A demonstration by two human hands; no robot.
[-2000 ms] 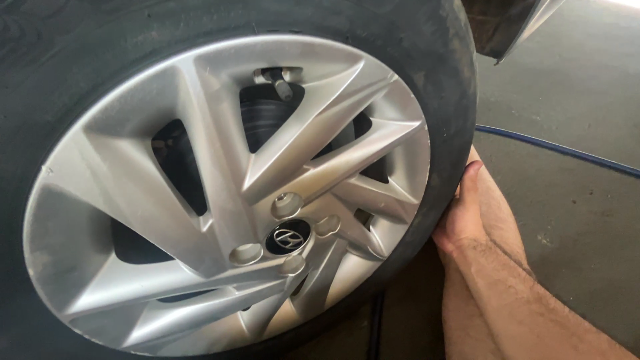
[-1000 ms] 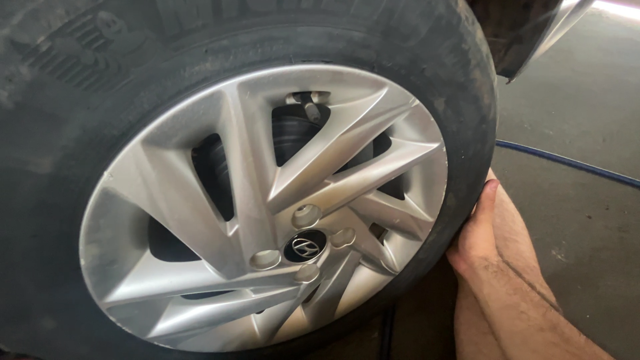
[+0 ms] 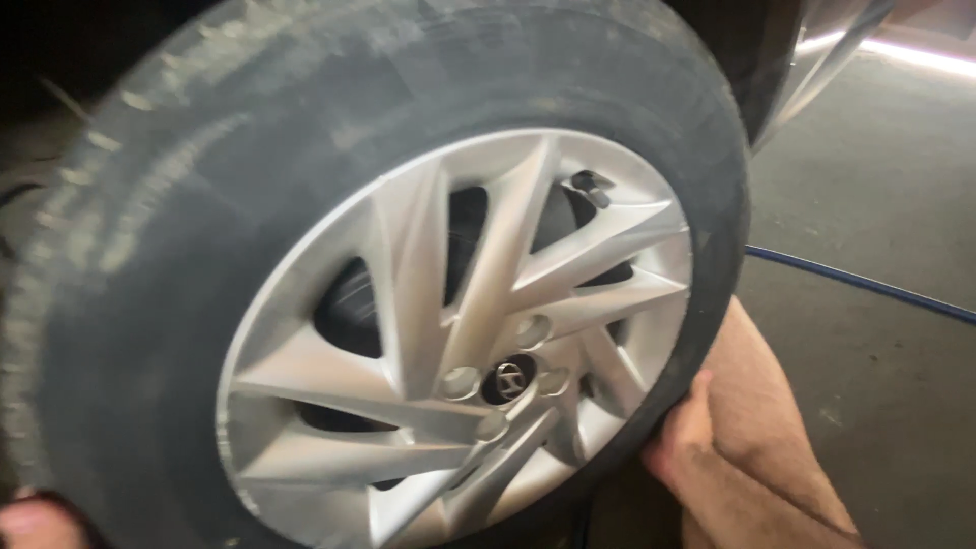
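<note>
A car wheel fills most of the head view: a black rubber tire (image 3: 175, 252) around a silver alloy rim (image 3: 419, 221) with angled spokes. At its hub is a round black Hyundai center cap (image 3: 508, 380), with lug holes around it. The valve stem (image 3: 593, 191) shows near the rim's upper right. My right hand (image 3: 682, 435) grips the tire's lower right edge, its fingers partly hidden behind the rubber. My left hand (image 3: 38, 522) is at the tire's lower left edge; only a blurred part of it shows at the frame's corner.
A blue hose (image 3: 862, 282) runs over the gray floor (image 3: 862, 381) on the right. My bare leg (image 3: 762, 404) is beside the right hand. Dark car bodywork (image 3: 762, 61) stands behind the wheel at the upper right. Blurred, unclear parts lie at the far left.
More of the tire's tread and left side has come into view, and the wheel has turned somewhat clockwise. My left hand now shows at the lower left. My right hand remains at the tire's right side.
</note>
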